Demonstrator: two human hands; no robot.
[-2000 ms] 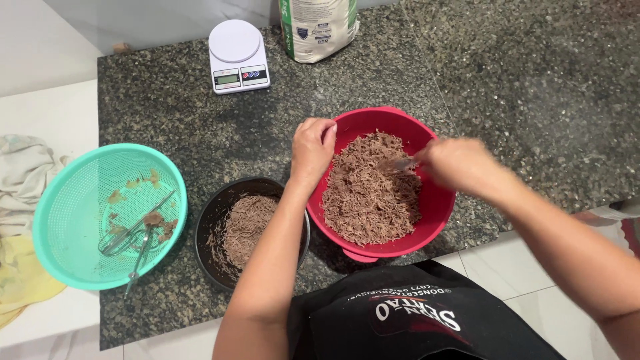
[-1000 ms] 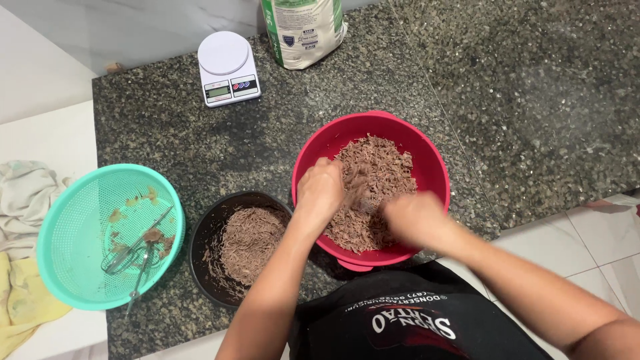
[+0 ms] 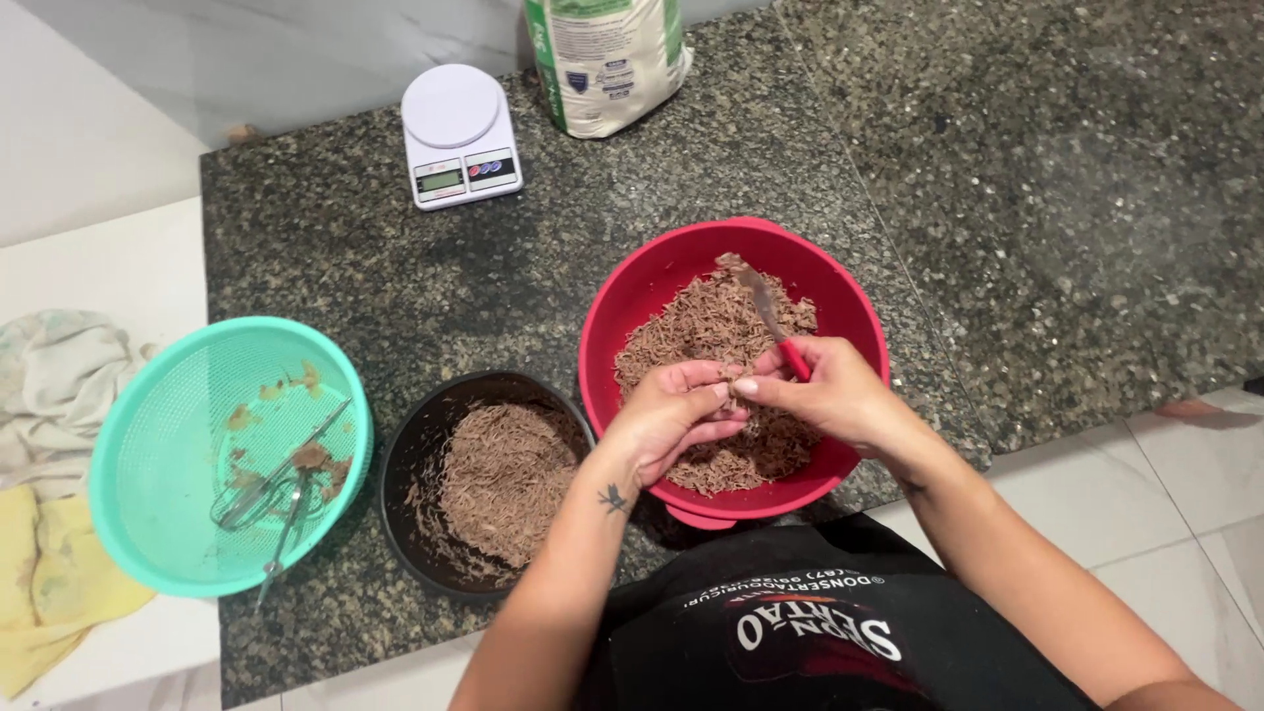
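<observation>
Brown shredded meat [image 3: 691, 321] fills much of a red plastic bowl [image 3: 617, 286] on the counter. Over its near part, my left hand [image 3: 681, 410] and my right hand [image 3: 825, 390] meet and pinch a small bit of the shreds between their fingertips. A utensil with a red handle [image 3: 794, 359] is held in my right hand, its metal end pointing up over the meat, with some stuck at its tip. Left of the bowl, near my left forearm, a dark round pan [image 3: 400, 513] holds more brown shreds [image 3: 513, 484].
A turquoise plastic colander [image 3: 148, 425] with metal whisks [image 3: 296, 494] and food scraps stands at left. Cloths [image 3: 59, 563] lie beyond it. A white kitchen scale [image 3: 459, 138] and a printed bag [image 3: 612, 79] stand at the back of the granite counter [image 3: 326, 247].
My hands have come together over the near part of the red bowl. Two seconds ago my left hand was at the bowl's upper left rim and my right hand was at its right side.
</observation>
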